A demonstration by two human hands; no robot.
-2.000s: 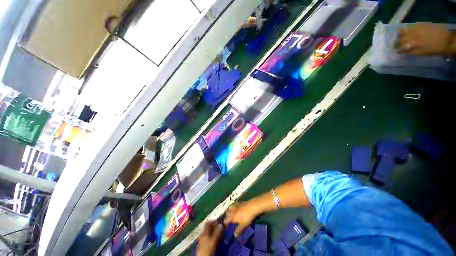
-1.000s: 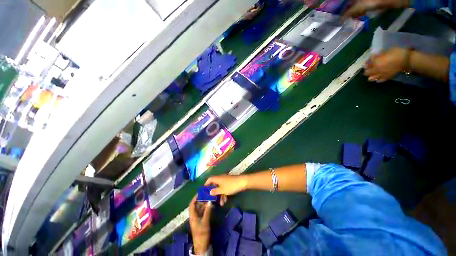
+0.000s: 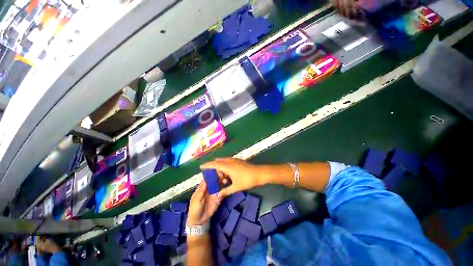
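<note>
A small navy carton [image 3: 211, 181] is held upright between my two hands, above the near rail. My left hand [image 3: 201, 207], with a pale band at the wrist, grips its lower end from below. My right hand [image 3: 236, 174], with a bracelet, comes from the right, its fingers at the carton's upper end and side. The fingers partly hide the carton. Many loose navy cartons [image 3: 245, 228] lie on the bench below my hands.
Beyond the rail [image 3: 311, 120], the green belt [image 3: 249, 136] carries printed lids [image 3: 199, 130] and grey-white trays [image 3: 147, 148]. Navy flaps lie on some trays. A grey-white sheet [image 3: 448, 78] is at right. Another person's hand [image 3: 346, 7] is at the top.
The view has swung and the boxes shifted in it. My hands have gone from the heap to holding one carton up. The neighbour's hand has left the grey-white sheet.
</note>
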